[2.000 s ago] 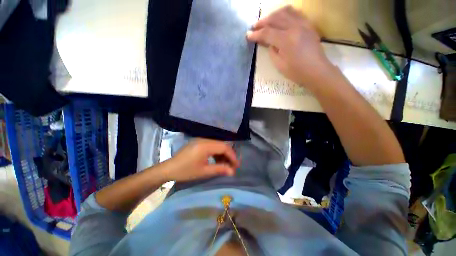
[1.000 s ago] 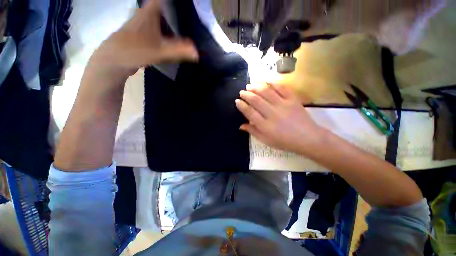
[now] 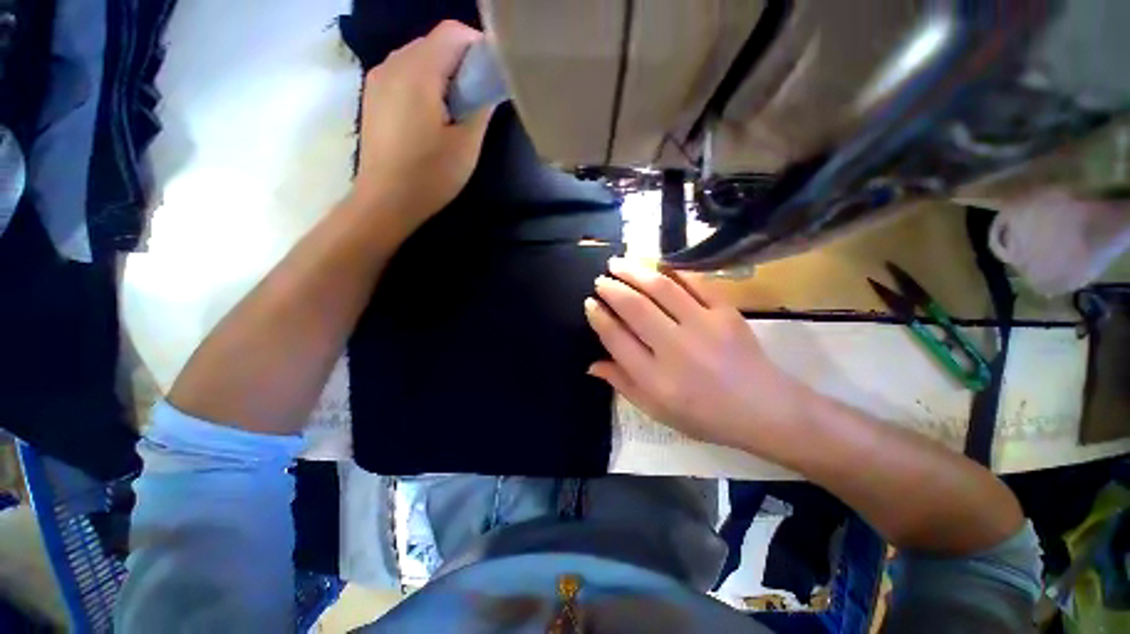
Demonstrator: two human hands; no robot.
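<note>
The black fabric panel (image 3: 490,359) lies flat on the white table, its lower edge near the table's front edge. A short pale slit or line shows on it near the needle area. My left hand (image 3: 428,118) is on the panel's upper part and grips a folded pale grey-blue piece (image 3: 477,82) between thumb and fingers. My right hand (image 3: 682,341) lies with fingers spread at the panel's right edge, just below the sewing machine head (image 3: 744,112). The head hides most of the presser foot and needle.
Green-handled thread snips (image 3: 932,332) lie on the right by the tan bed plate (image 3: 818,266). A black strip (image 3: 988,372) hangs over the table edge. Black and grey-blue cut pieces (image 3: 74,161) are heaped at left. A pale cloth wrap (image 3: 1053,242) is at right, a blue basket (image 3: 68,545) lower left.
The grey-blue side has been turned out of view and the black side faces up. My left hand has come from near my lap onto the cloth's upper part. The machine head now fills the top.
</note>
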